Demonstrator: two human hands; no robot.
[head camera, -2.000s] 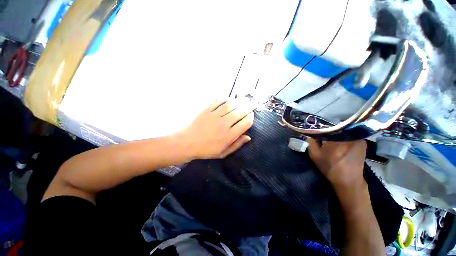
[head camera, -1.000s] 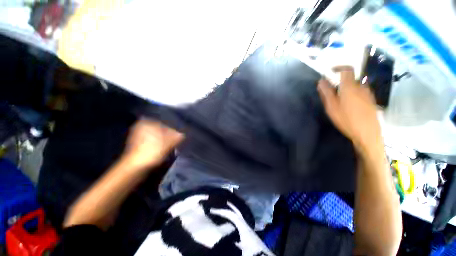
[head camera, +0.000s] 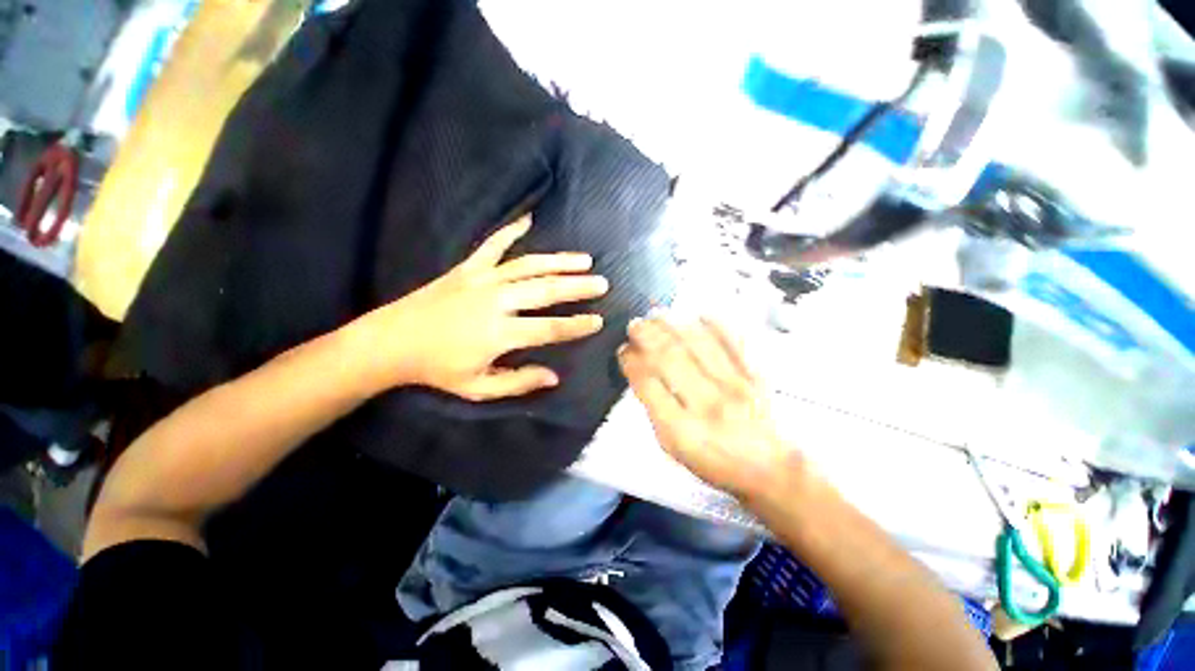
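Observation:
A large black ribbed fabric panel (head camera: 328, 171) lies across the left and middle of the white table, with a frayed upper right edge and its lower part over the near table edge. My left hand (head camera: 492, 321) lies flat on the panel with its fingers spread. My right hand (head camera: 701, 400) is at the panel's right edge, palm down, its fingertips at the cloth's border. The sewing machine (head camera: 839, 112) stands at the upper right, its needle area just right of the cloth; glare hides the needle and foot.
A smartphone with a brown edge (head camera: 967, 328) lies under the machine arm. Green-handled scissors (head camera: 1026, 577) and yellow-handled ones (head camera: 1064, 540) lie at the right. Red-handled scissors (head camera: 49, 194) are at far left, beside the tan table edge (head camera: 138, 197). A blue basket (head camera: 790, 579) is below the table.
The black panel has moved from the needle area and my lap to the left across the table. Both hands have come together over it from apart. The phone and green scissors now show fully.

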